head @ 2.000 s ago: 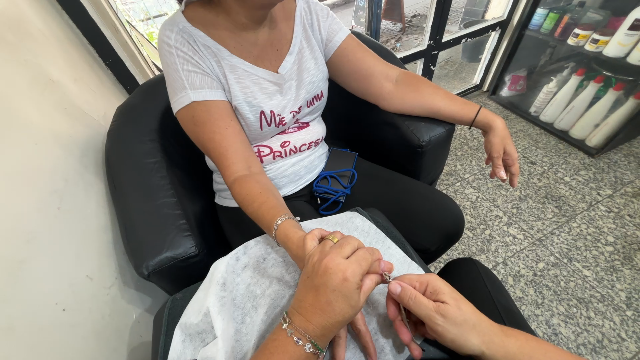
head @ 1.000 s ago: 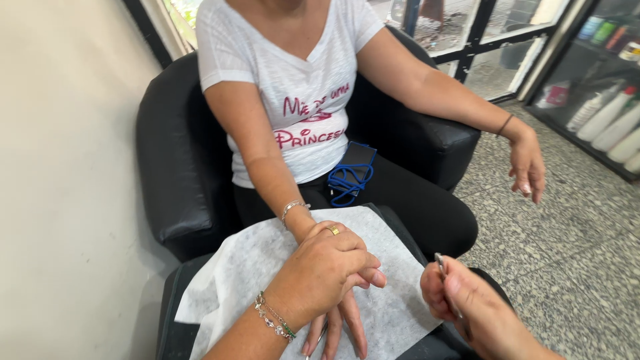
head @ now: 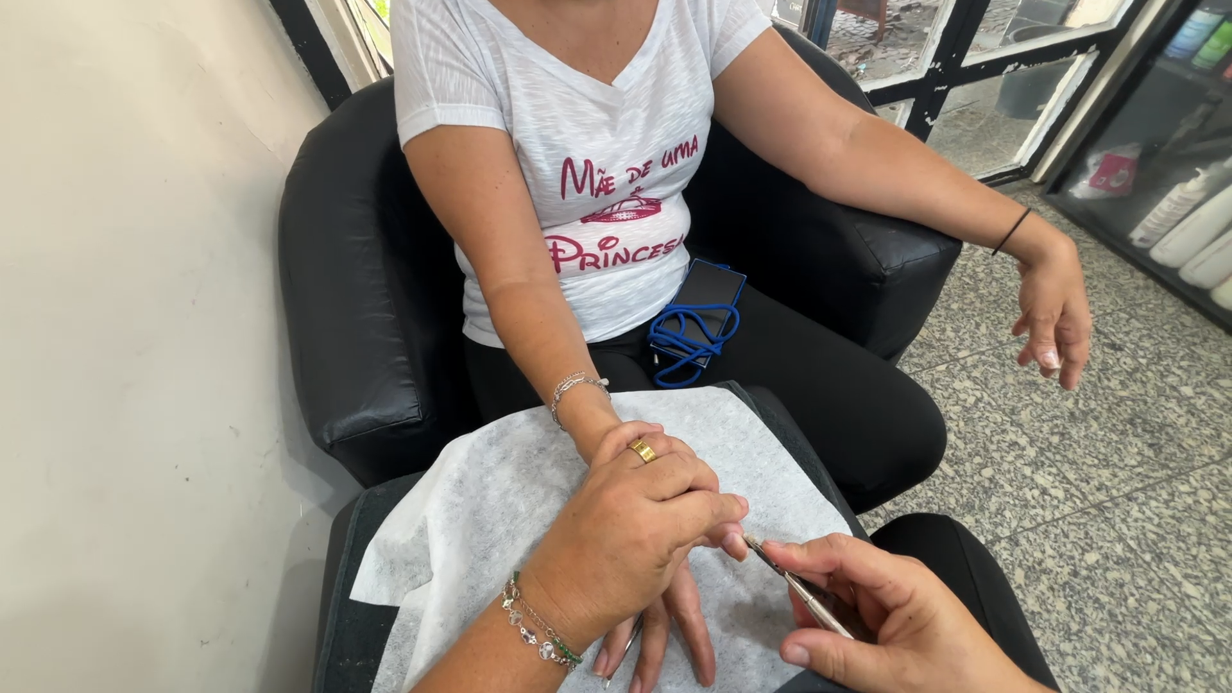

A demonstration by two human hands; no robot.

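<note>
My left hand, with a gold ring and bracelets, is closed around the hand of a seated person and steadies one of that hand's fingers. My right hand holds metal cuticle nippers, their tip close beside that fingertip; whether they touch cannot be told. Below, the person's other fingers spread over a white disposable cloth. A second thin metal tool shows partly among those fingers, mostly hidden under my left hand.
The person sits in a black armchair, the other arm over its armrest. A phone with a blue cord lies on the lap. The cloth covers a dark padded support. A cabinet with bottles stands at right, on a speckled floor.
My right hand with the nippers was apart from the held hand one second ago and is now back beside its fingertip. My left hand has kept its hold.
</note>
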